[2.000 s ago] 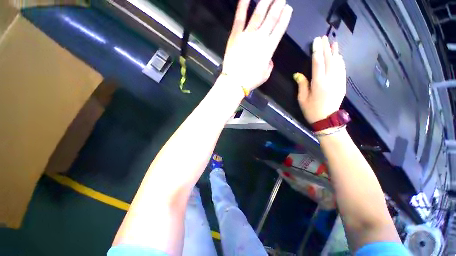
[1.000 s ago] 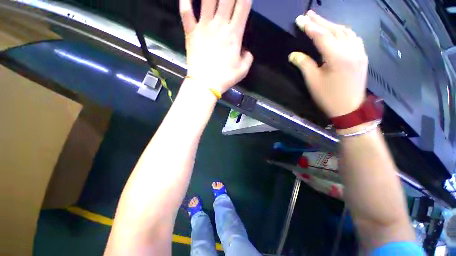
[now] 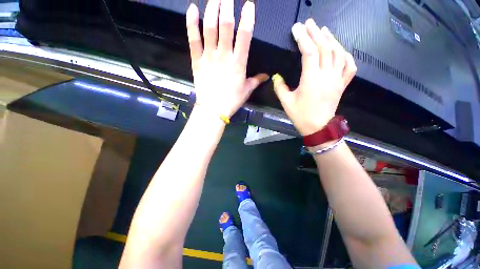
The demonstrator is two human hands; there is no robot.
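A very large black ribbed rear cover (image 3: 368, 47) with vent slots and a label lies along the top of the view, on the line. My left hand (image 3: 218, 68) lies flat with fingers spread on its dark lower border, at top centre. My right hand (image 3: 318, 79) lies just right of it, fingers on the ribbed part and border. The two thumbs point at each other, close together. Neither hand grips anything. The fingertips of my left hand reach near the top edge of the view.
A metal rail (image 3: 410, 157) runs along the cover's near side. A black cord (image 3: 126, 52) crosses the cover at left. A large cardboard carton (image 3: 47, 173) stands at left. A green-topped bench (image 3: 442, 205) with clear plastic is at lower right. My feet stand on the green floor.
Both hands have stayed on the cover. My right hand has moved left, closer to my left hand. The view has shifted, showing more of the cover's left end and the green bench.
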